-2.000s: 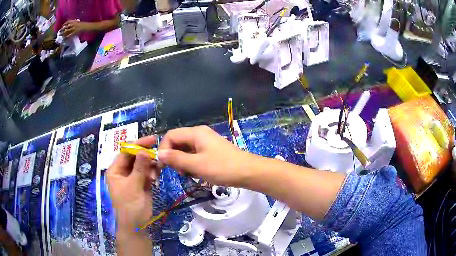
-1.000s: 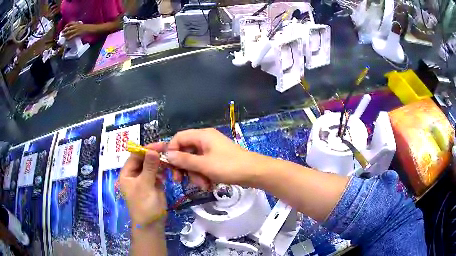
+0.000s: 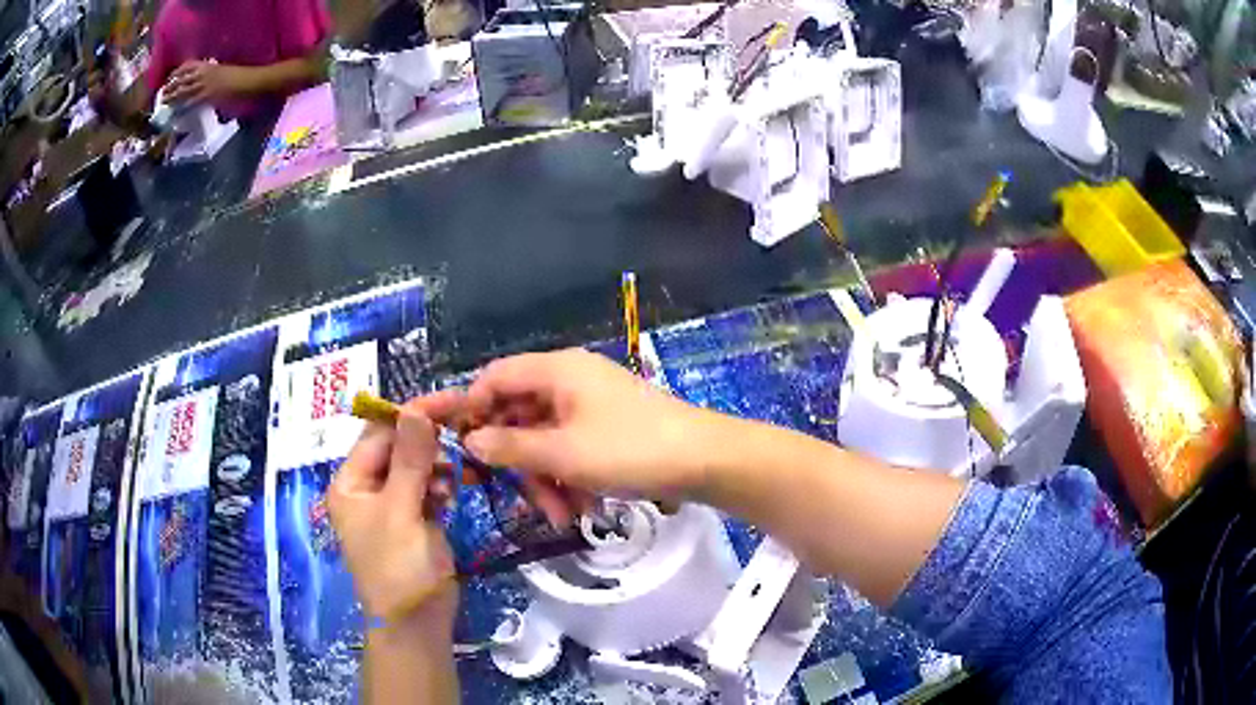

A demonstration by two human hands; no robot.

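A yellow tape wrap [image 3: 373, 406] on a cable end sticks out of my left hand [image 3: 393, 503], which pinches it between thumb and fingers. My right hand [image 3: 565, 427] touches the cable just right of the tape with its fingertips, its fingers curled. What exactly it pinches is small and blurred. Below the hands lies a white round base housing [image 3: 641, 585] with a centre ring [image 3: 616, 530]. Dark wires run from the ring toward my left hand. A side bracket [image 3: 751, 606] stands at the base's right. Another yellow-taped cable [image 3: 631, 310] rises behind my right hand.
A waiting assembly [image 3: 916, 379] with taped cables stands at the right. Beyond it are an orange-yellow block [image 3: 1160, 386] and a yellow bin [image 3: 1118, 227]. White rectangular frame housings [image 3: 791, 165] stand on the dark belt [image 3: 537, 221]. A person in pink [image 3: 241, 48] works across it.
Over two seconds, my left hand has moved slightly right and less tape shows beyond its fingers. My right hand's fingers have shifted down and right along the cable. The housing has barely moved.
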